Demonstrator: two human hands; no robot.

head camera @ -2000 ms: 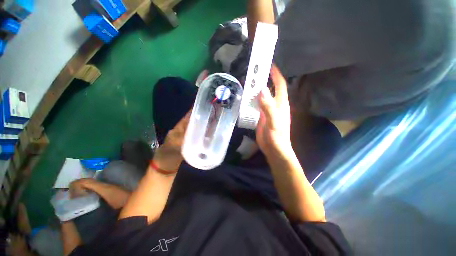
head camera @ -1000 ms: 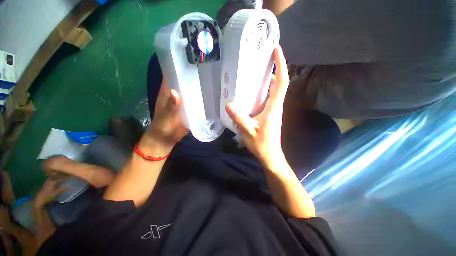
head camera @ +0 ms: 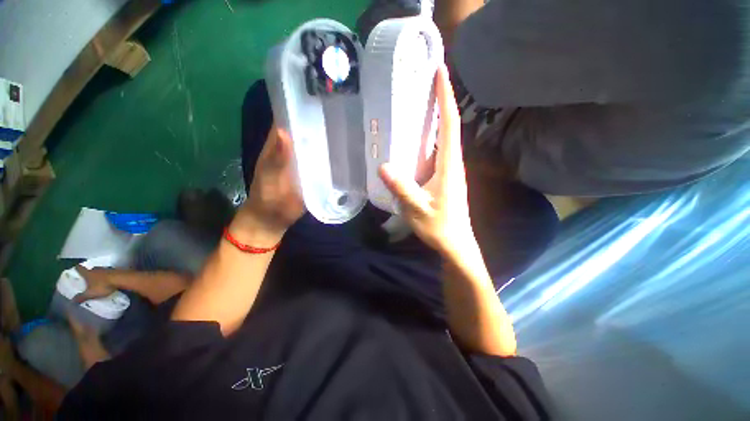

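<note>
My left hand (head camera: 275,185) holds the frosted translucent tank (head camera: 331,156) by its outer left side, its open face towards me. A small black-framed fan (head camera: 333,64) with a pale round centre and a bit of red wire sits in the tank's far end. A small round detail shows at its near end. My right hand (head camera: 428,193) holds the white housing (head camera: 380,90) by its right side, thumb near the lower end. Two small reddish oval openings show on the housing's narrow side. The two parts stand side by side, edges close together; whether they touch is unclear.
Green floor (head camera: 181,107) lies ahead and left, with a wooden pallet (head camera: 90,62) and a blue-white box (head camera: 11,115) at far left. Another person's hands (head camera: 97,284) hold a white part at lower left. A person's grey-clothed leg (head camera: 625,66) is at upper right, beside shiny plastic sheeting (head camera: 641,263).
Since two seconds ago both parts have moved up and left and turned; the tank now stands more upright. Over the last second the housing has turned slightly, showing less of its face.
</note>
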